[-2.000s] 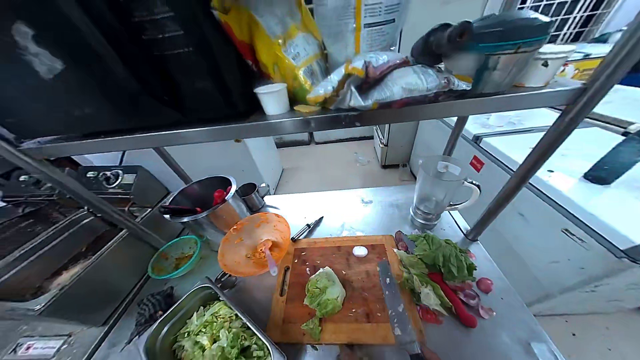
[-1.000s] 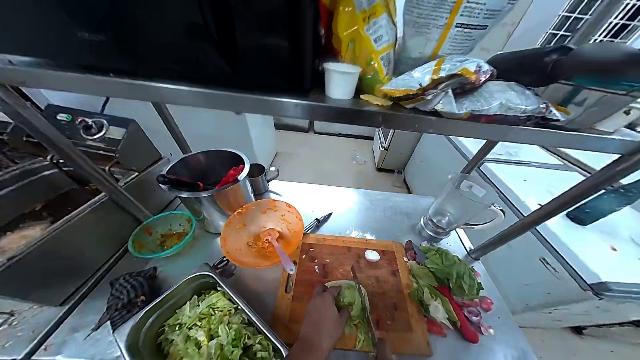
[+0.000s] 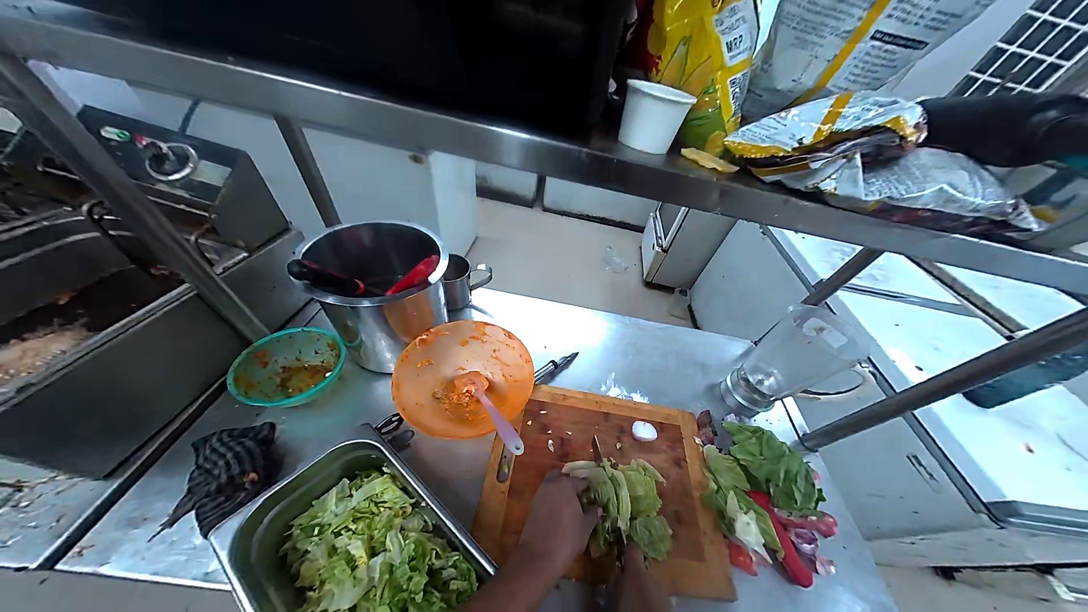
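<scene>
On a wooden cutting board (image 3: 544,433) lies green lettuce (image 3: 650,535), partly cut into pieces. My left hand (image 3: 557,518) presses on the lettuce from the left, fingers curled. At the board's near edge my right hand (image 3: 639,582) grips a knife (image 3: 597,449), whose blade stands among the leaves and is mostly hidden by them. A small white piece (image 3: 644,431), perhaps onion, lies near the board's far right corner. Left of the board, a steel pan (image 3: 223,544) holds shredded lettuce (image 3: 374,544).
An orange bowl (image 3: 416,374) with a pink spoon stands behind the board, beside a steel pot (image 3: 387,327) and a green bowl (image 3: 342,361). A blender jar (image 3: 799,357) and lettuce trimmings (image 3: 769,467) are at the right. A metal shelf (image 3: 510,136) crosses above the counter.
Two seconds ago the lettuce lay untouched with the knife flat to its right. Now my left hand is on it and the knife is among its leaves. The lettuce is more spread out.
</scene>
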